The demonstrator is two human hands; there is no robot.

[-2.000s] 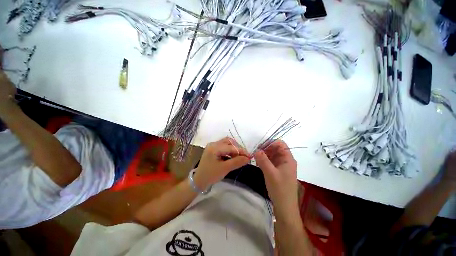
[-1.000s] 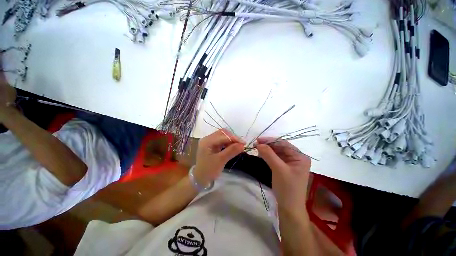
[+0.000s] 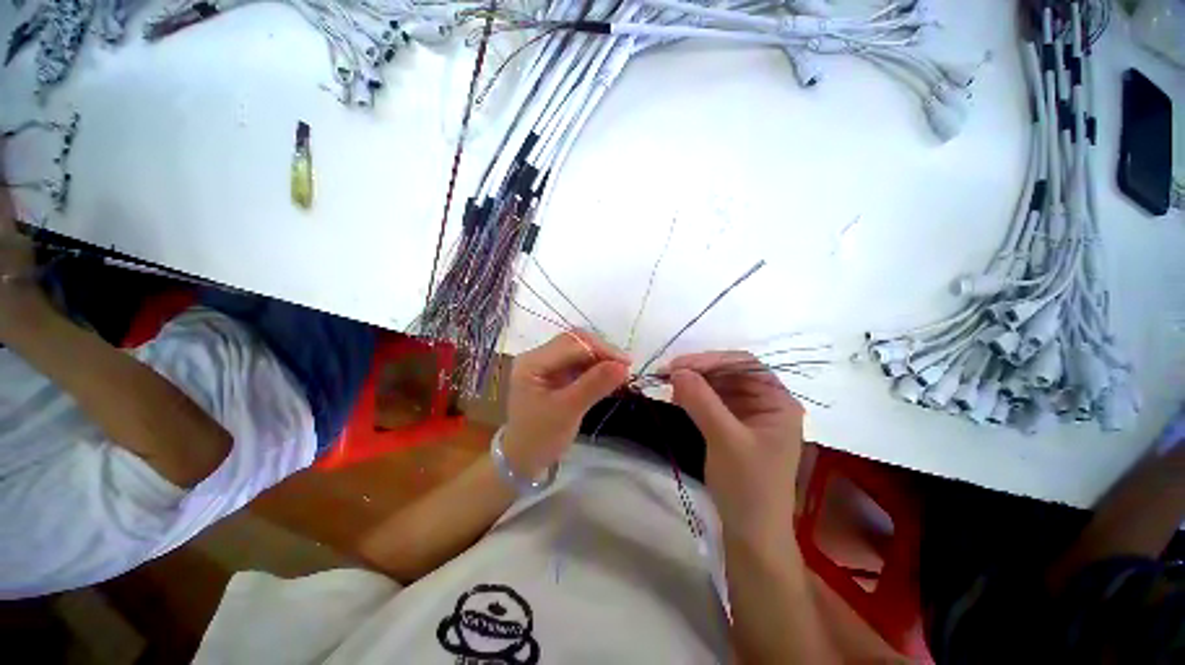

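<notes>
Thin core wires fan out from between my fingertips above the table's front edge. My left hand pinches some wires between thumb and index finger. My right hand pinches others just beside it, with several wires passing out to the right behind its fingers. The fingertips almost touch. A few dark and reddish wires hang down below the hands in front of the shirt. The exact point where the wires meet is too small and hidden by the fingers to tell.
Centre cable bundle has dark-reddish wire ends over the table edge. Right cable bundle, black phone and yellow-handled knife lie on the white table. A person's arm is at left, another's at right. Red stools stand below.
The view has shifted so the table items sit higher than two seconds ago. The wires between my hands are spread more into separate groups. Dark wires now hang below the hands.
</notes>
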